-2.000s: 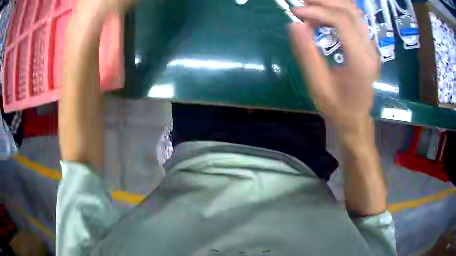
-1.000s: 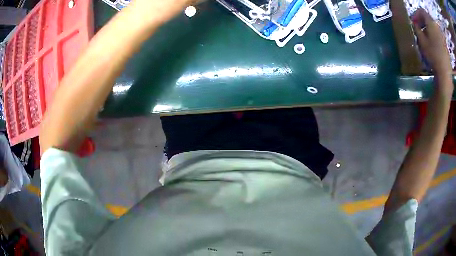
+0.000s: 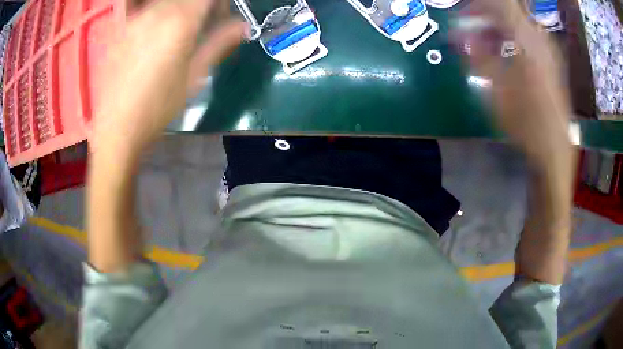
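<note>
A white housing with a blue band lies on the green bench at the top, its pale base tab towards me. A second similar housing lies to its right. A white ring lies beside it. My left hand is blurred, its fingertips close to the first housing's left side; contact or grip cannot be told. My right hand is strongly blurred over the bench at right, with pale small parts by its fingers; whether it holds them is unclear.
A salmon-red compartment tray is at left, partly behind my left arm. A box of small white pieces is at far right. Another blue-banded unit shows beyond my right hand. A white ring shows against the dark clothing below the bench edge.
My right hand has left the box and moved left over the bench. My left hand has come lower into view beside a housing. The two blue-banded housings now lie apart.
</note>
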